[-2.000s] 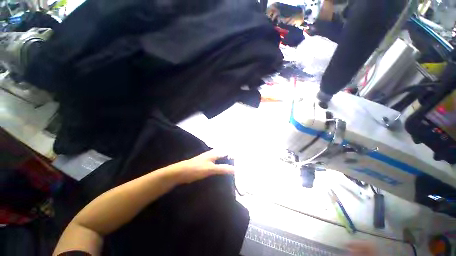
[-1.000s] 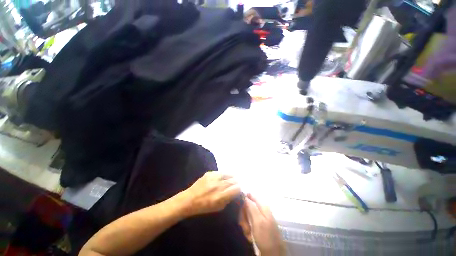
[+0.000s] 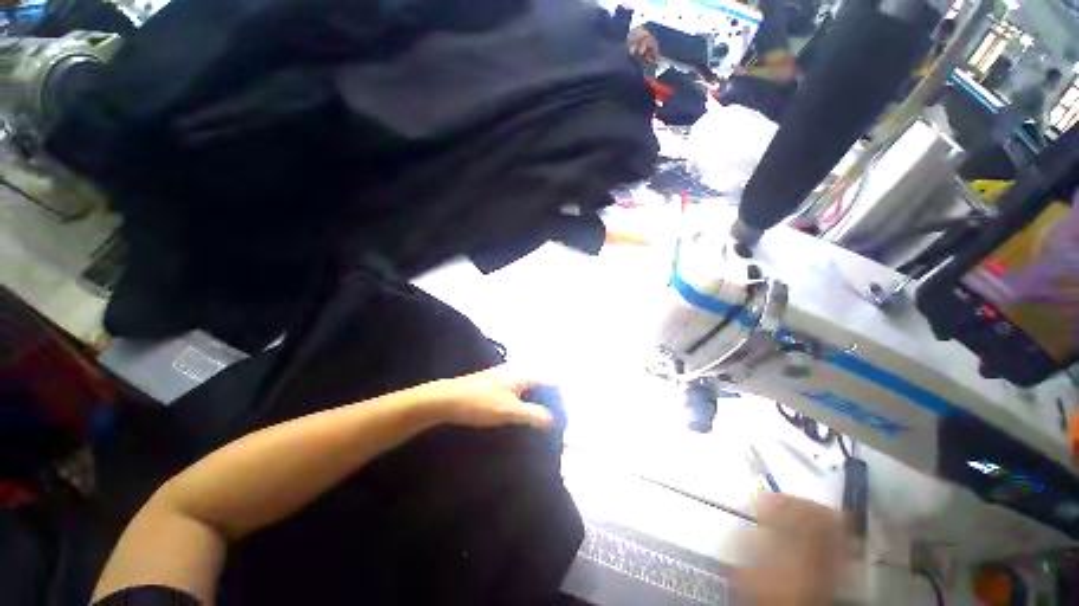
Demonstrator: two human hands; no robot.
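Observation:
A large black garment piece (image 3: 414, 509) hangs over the table's front edge and the lap. My left hand (image 3: 503, 400) holds its edge between thumb and fingers, left of the needle area; a small dark folded bit shows at the fingertips. My right hand (image 3: 799, 550) is blurred at the lower right, over the table's front part, at the near end of a thin pen-like tool (image 3: 764, 469); whether it grips the tool cannot be told. The white sewing machine (image 3: 816, 385) with blue stripe stands at the right, its presser foot area (image 3: 700, 408) in bright glare with no cloth under it.
A big black garment heap (image 3: 391, 142) lies at the back left. A printed ruler (image 3: 657, 568) runs along the front edge. A dark-handled tool (image 3: 854, 488) lies right of the pen-like tool. A thick black tube (image 3: 816, 124) rises behind the machine head. A lit phone (image 3: 1018, 290) is at right.
My right hand met my left at the cloth edge one second ago; now it is away at the lower right, by the pen-like tool. My left hand still holds the cloth. The view has shifted.

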